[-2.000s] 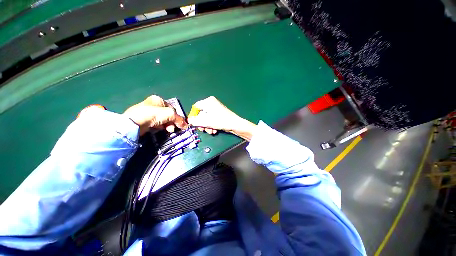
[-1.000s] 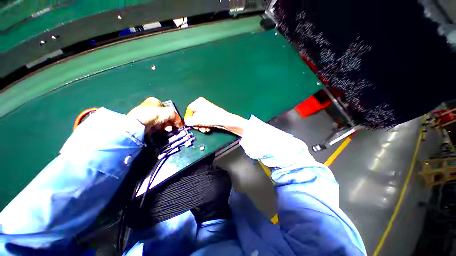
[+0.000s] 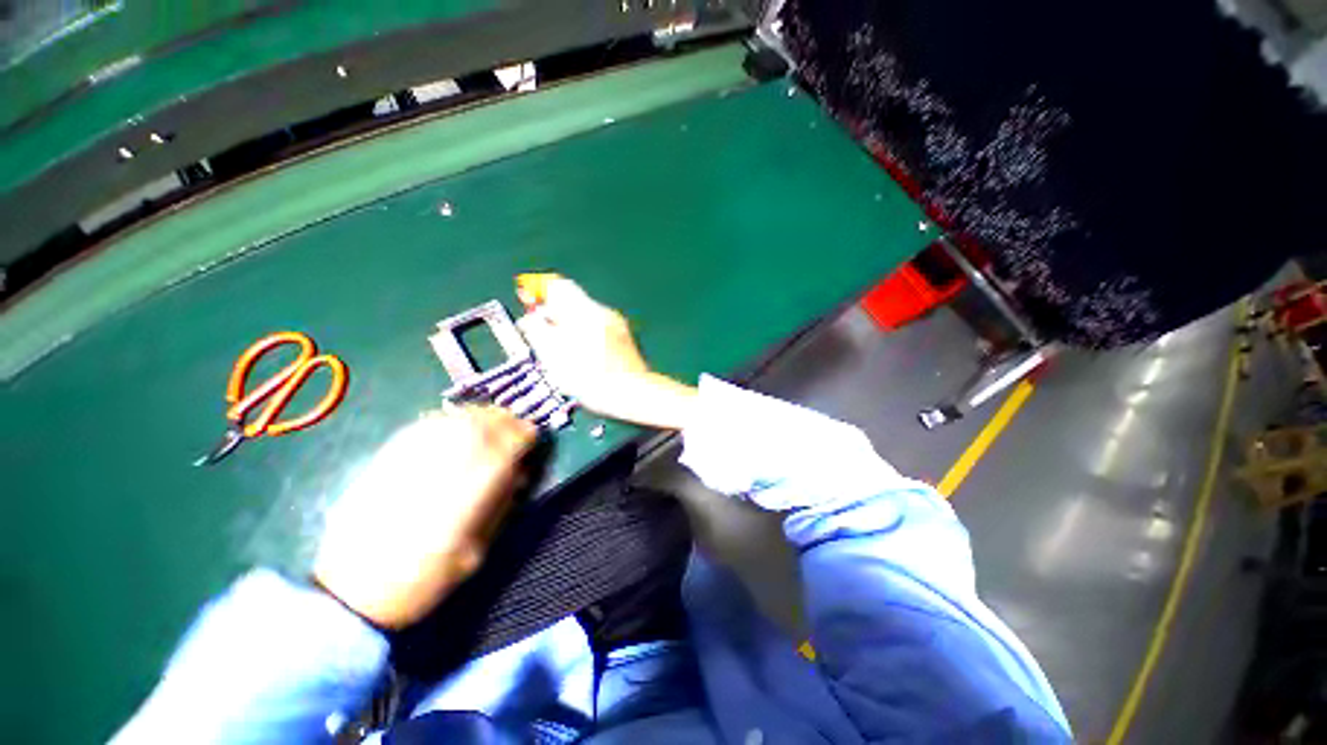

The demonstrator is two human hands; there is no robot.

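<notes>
The light grey housing point(image 3: 505, 338) lies on the green bench near its edge, its rectangular window facing up. Short leads or slots show side by side at its near end. My right hand point(image 3: 582, 347) is at the housing's right side, with an orange-yellow finger cot on one finger; its grip is partly hidden. My left hand point(image 3: 425, 510) is blurred, below and left of the housing, over the cables; I cannot tell if it holds any. A thick black cable bundle point(image 3: 582, 560) lies across my lap.
Orange-handled scissors point(image 3: 277, 396) lie left of the housing. Small pale dots sit on the bench point(image 3: 699, 204). A raised green line point(image 3: 189, 66) runs behind a dark rail. A black hanging cable mass point(image 3: 1077, 160) stands at the right, with a red bin point(image 3: 911, 296) below.
My left hand has moved off the housing towards my lap, uncovering the window and the scissors. My right hand stays beside the housing, its orange-tipped finger raised.
</notes>
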